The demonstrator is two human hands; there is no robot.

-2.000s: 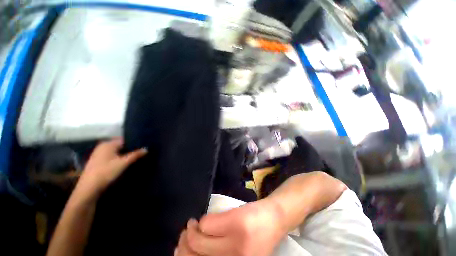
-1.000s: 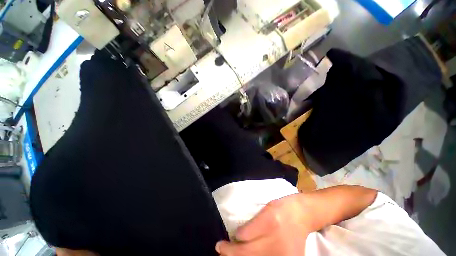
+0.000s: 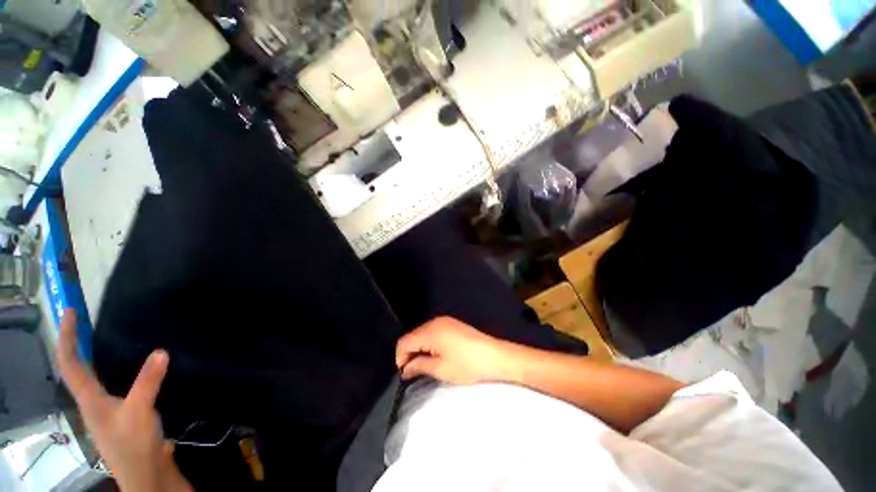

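Note:
A large black fabric panel (image 3: 240, 279) lies over the machine table and hangs down towards my lap. Its far end reaches the presser foot area under the head of the off-white overlock machine (image 3: 351, 86). My right hand (image 3: 447, 351) pinches the panel's right edge near my lap. My left hand (image 3: 120, 408) is at the lower left beside the panel, fingers spread, holding nothing and slightly blurred. Whether the foot is down on the fabric is too small to tell.
A black fabric heap (image 3: 711, 226) lies at the right, near wooden boards (image 3: 576, 312). A crumpled clear plastic bag (image 3: 546, 197) is below the machine bed. The accessory tray (image 3: 639, 48) is at the bed's right end. Scraps lie on the floor at right.
My left hand has come into view at the lower left with its fingers spread. My right hand has moved up and left along the panel's edge. The view has shifted slightly.

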